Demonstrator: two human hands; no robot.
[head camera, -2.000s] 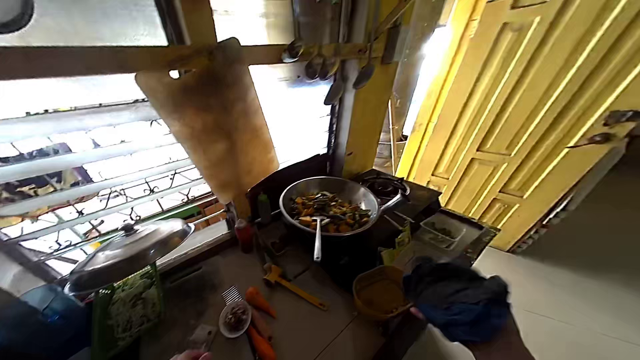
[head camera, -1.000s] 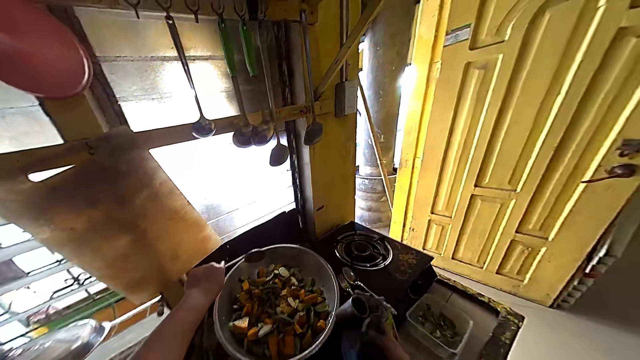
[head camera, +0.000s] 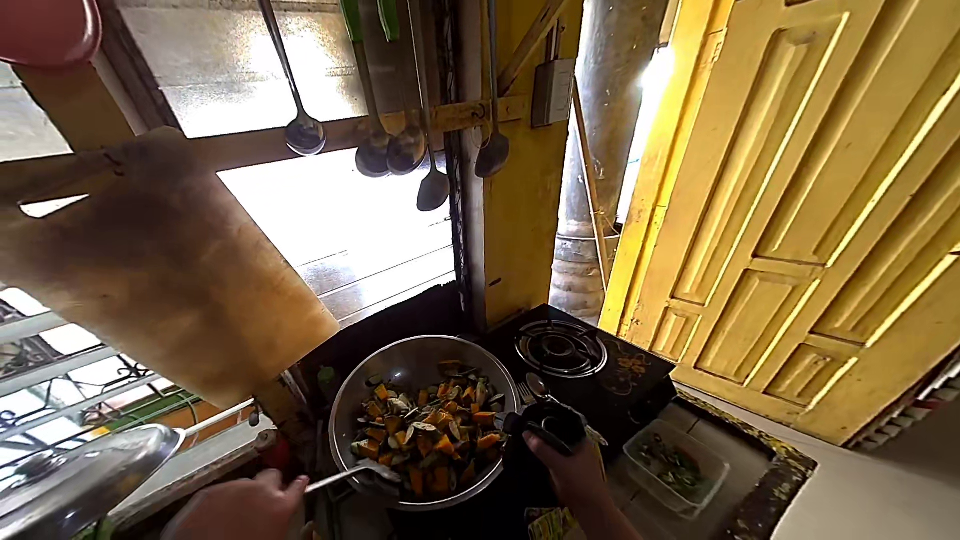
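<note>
A large metal wok on the stove holds orange vegetable chunks and sliced green vegetables. My left hand, at the lower left, grips the pale handle of a metal cooking turner, whose head is at the wok's near left rim. On the wok's right side, my right hand is closed on a dark cloth at the wok's handle, which the cloth mostly hides. A spoon and a fork lie just beyond that hand.
A gas burner sits at the back right. A clear plastic container with green pieces stands on the tiled counter. Ladles and a wooden cutting board hang by the window. A domed metal lid is at left; a yellow door stands right.
The turner, resting in the wok two seconds ago, is now in my left hand. My right hand has brought the dark cloth from the right to the wok's side. The view has moved closer to the stove.
</note>
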